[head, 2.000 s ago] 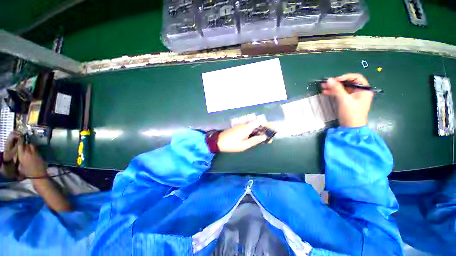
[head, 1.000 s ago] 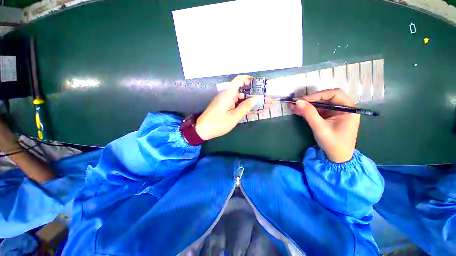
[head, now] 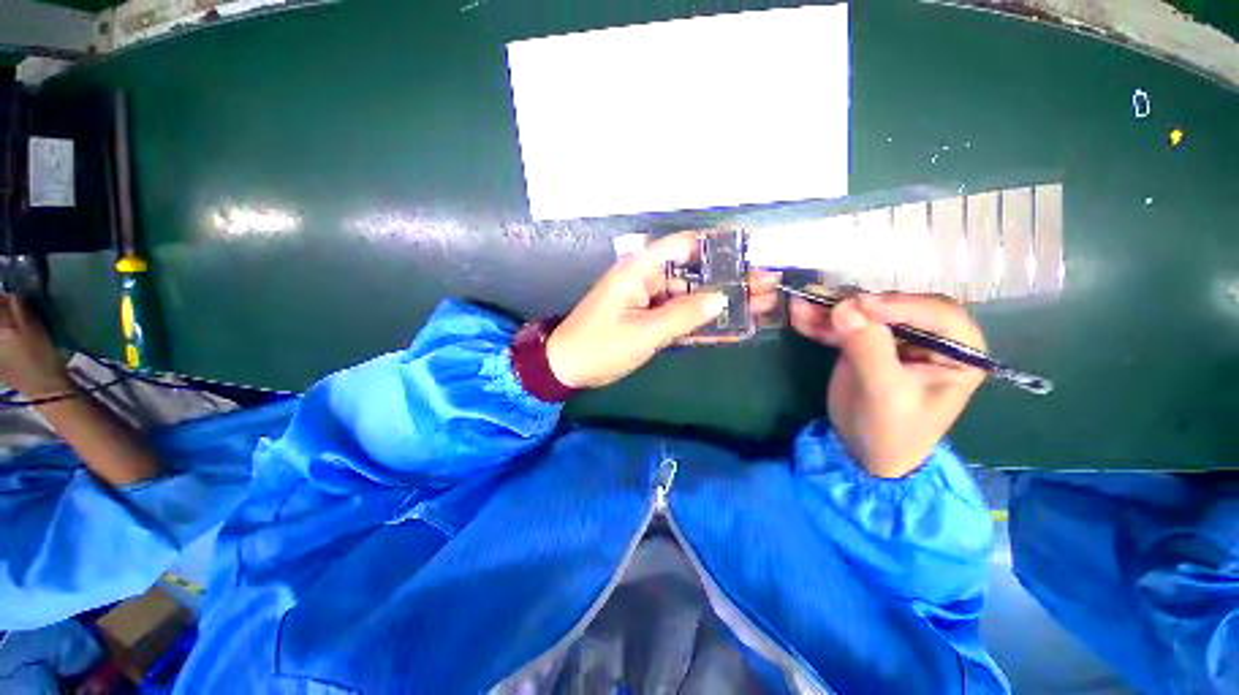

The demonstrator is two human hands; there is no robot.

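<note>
My left hand holds a small dark and silvery circuit board upright between thumb and fingers. My right hand holds a thin black pointed tool; its tip is close to the board's right edge, and I cannot tell if they touch. Pale grey adhesive strips lie in a row on a clear shiny backing film, beyond and to the right of my hands. My left hand and the board hide part of the row. A blank white sheet lies above the strips.
The glossy green mat covers the bench. A yellow-handled screwdriver and a black box with a white label are at the left. A neighbour's arm is at the lower left. A small yellow bit lies at the upper right.
Over two seconds my right hand has come from the far end of the strips to the board, and my left hand has raised the board. The view has shifted; the clear tray is out of sight.
</note>
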